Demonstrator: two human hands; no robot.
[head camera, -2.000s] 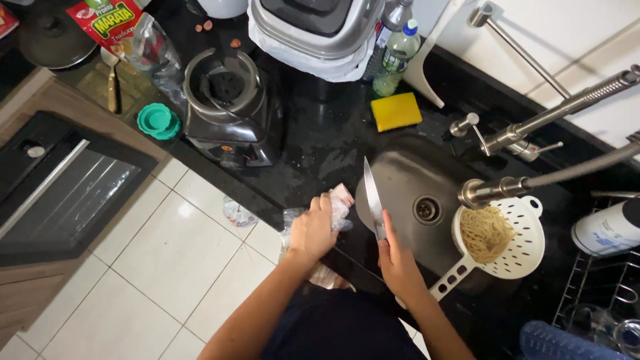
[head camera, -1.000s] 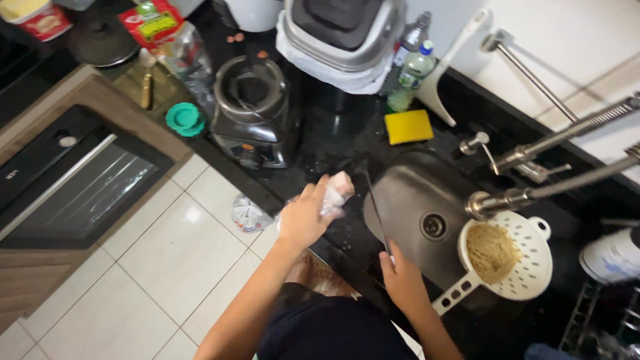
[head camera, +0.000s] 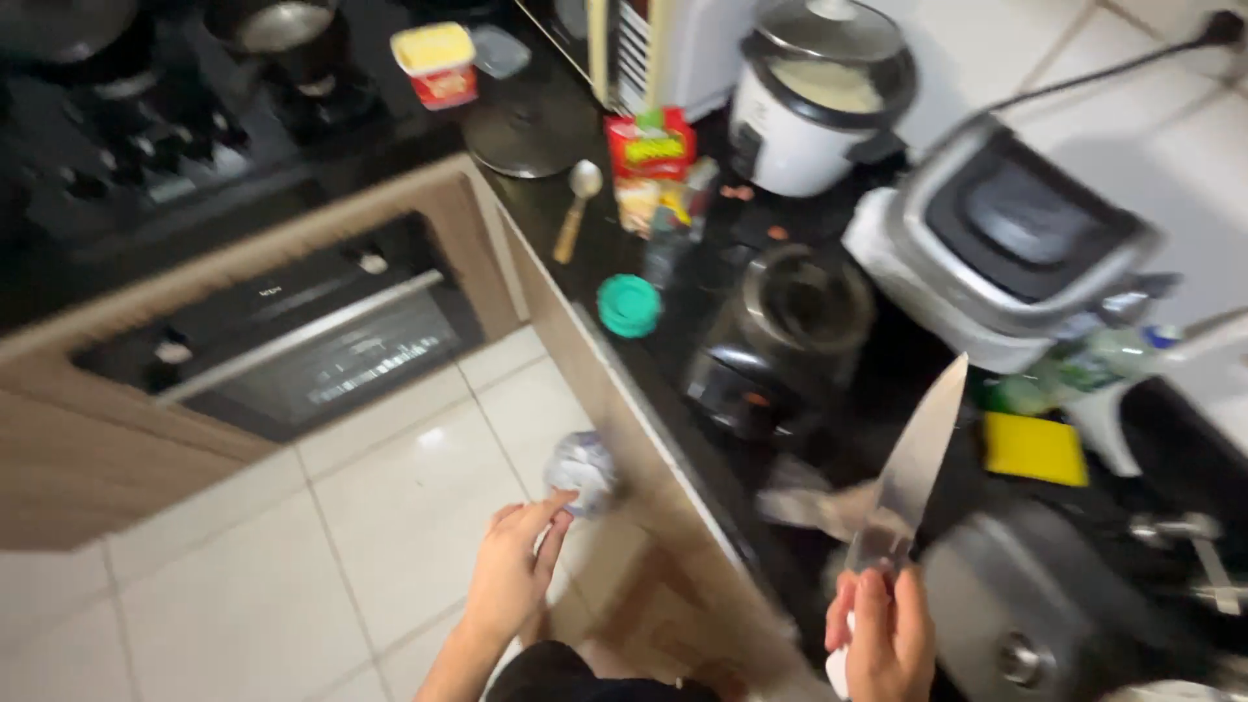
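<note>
My right hand (head camera: 882, 624) grips the white handle of a kitchen knife (head camera: 916, 453), its broad blade pointing up beside the sink. Behind the blade, a blurred clear plastic wrap with something pinkish in it (head camera: 819, 502) lies on the black counter. My left hand (head camera: 522, 561) is over the tiled floor, fingers slightly bent and apart, holding nothing. Just past its fingertips, lower down, a crumpled plastic bag or package (head camera: 582, 473) rests on the floor by the cabinet.
A blender base (head camera: 780, 341), a green lid (head camera: 629, 305), a spoon (head camera: 577, 210) and a red packet (head camera: 651, 166) stand or lie along the counter. A yellow sponge (head camera: 1035, 448) is near the sink (head camera: 1014, 585). A lidded bin (head camera: 1024, 224) and a rice cooker (head camera: 814, 107) are at the back.
My left hand has let go of the wrapped pinkish item and moved left, off the counter. The knife stays in my right hand. The view has swung left toward the stove.
</note>
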